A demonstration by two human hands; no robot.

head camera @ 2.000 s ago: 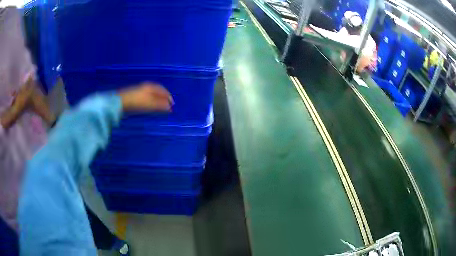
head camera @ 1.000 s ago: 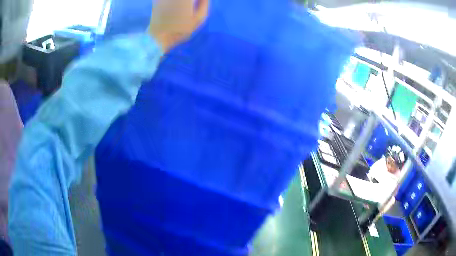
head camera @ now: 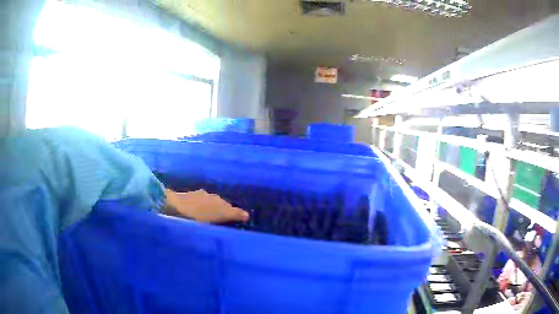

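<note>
A large blue bin (head camera: pixel 294 270) fills the lower middle of the view, its open top towards me. Dark thin parts (head camera: pixel 306 218) stand close together in rows inside it. My left hand (head camera: pixel 205 206) reaches over the near rim into the bin, in a light blue sleeve. The back of the hand shows, and the fingers point right, over or at the dark parts. Whether it holds one of them cannot be told. My right hand is not in view.
More blue bins (head camera: pixel 331 133) show behind this one. A white rack (head camera: pixel 499 178) runs along the right, with a line of dark trays (head camera: pixel 450 282) below it. Part of a person in pink (head camera: pixel 515 273) is at the lower right. A bright window is at the left.
The view has risen from the side of the bin stack to the top bin's opening. My left hand has gone from outside the bins to inside the top one.
</note>
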